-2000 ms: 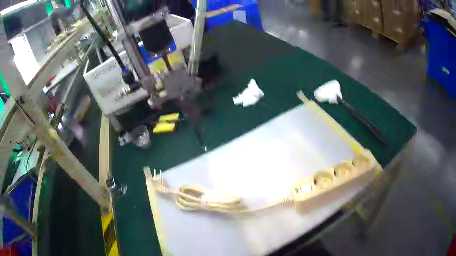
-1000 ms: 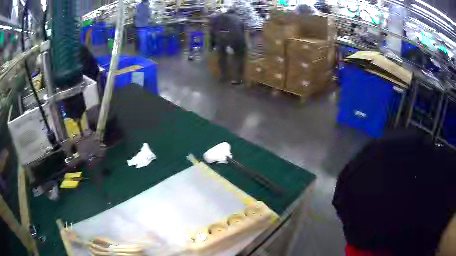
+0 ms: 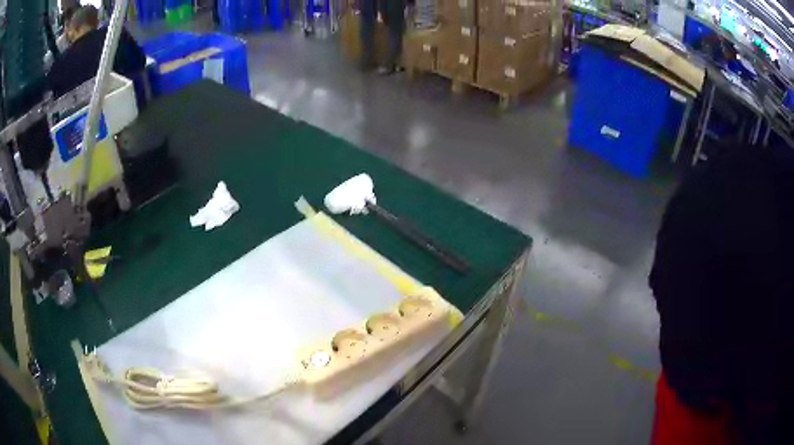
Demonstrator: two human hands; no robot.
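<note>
A cream power strip (image 3: 374, 348) lies socket side up on the white work pad (image 3: 235, 295), along its near right edge. Its cream power cord (image 3: 170, 388) lies bundled on the pad at lower left, with the plug (image 3: 90, 359) at the pad's left edge. A white-headed mallet (image 3: 350, 195) with a black handle lies beyond the pad. A crumpled white cloth (image 3: 214, 207) lies left of it. Neither of my hands is in view.
The screwdriver stand (image 3: 57, 217) and a white unit (image 3: 104, 165) are at left, with yellow tags (image 3: 96, 262) and a clear cup (image 3: 61, 288). A person's dark sleeve or body (image 3: 723, 295) fills the right edge. Another person, blue bins (image 3: 620, 104) and cartons (image 3: 496, 43) are behind.
The view has swung right, so the bench and strip sit further left. The dark form at right has come into view since the oldest frame. The strip stays on the pad.
</note>
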